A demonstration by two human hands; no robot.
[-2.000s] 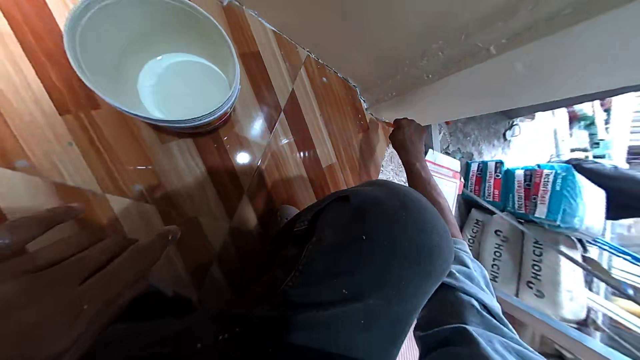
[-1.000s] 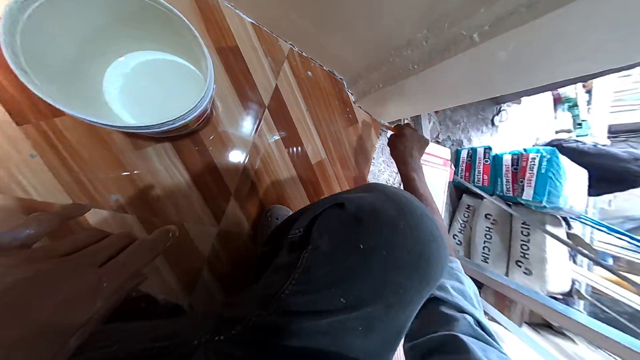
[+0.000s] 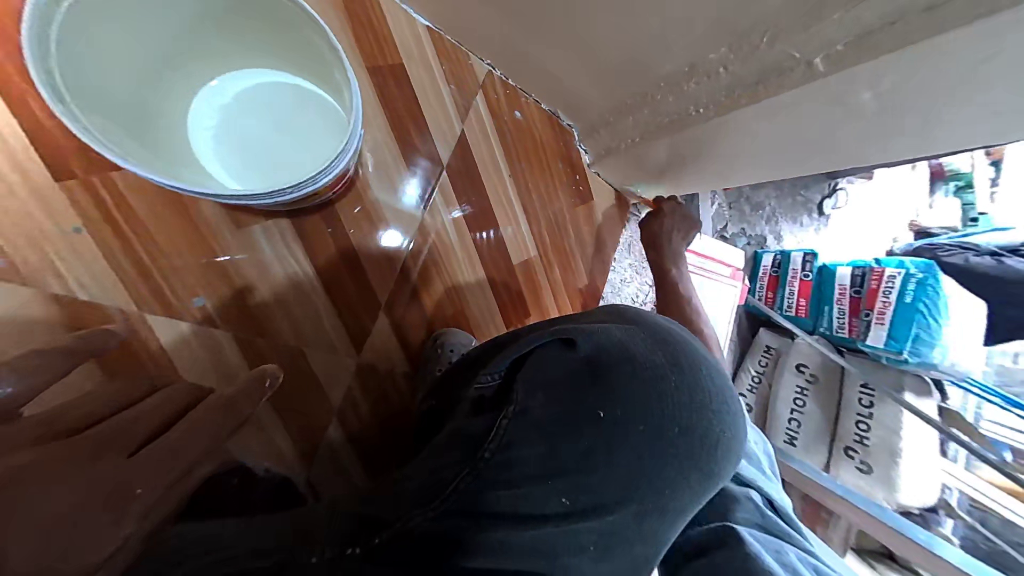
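My left hand (image 3: 136, 432) is at the lower left with its fingers spread above the tiled floor, holding nothing. Away at the wall's base, my right hand (image 3: 670, 224) is closed around a small tool, of which only a thin orange bit (image 3: 646, 202) shows; its kind is hard to tell. The tool's end is at the corner where the wall (image 3: 688, 136) meets the wood-patterned floor tiles (image 3: 512, 200). A round white bucket (image 3: 328, 172) with pale liquid inside stands on the floor at the upper left.
My bent knee in dark trousers fills the lower middle, with a grey clog (image 3: 450, 349) beside it. Beyond the floor's edge lie blue plastic-wrapped bags (image 3: 920, 312), Holcim sacks (image 3: 800, 400), a red and white box (image 3: 716, 280) and a metal rail (image 3: 888, 512).
Between the earlier frames and now, my right hand has stayed at the wall's base and my left hand has kept its fingers spread. The view has shifted slightly.
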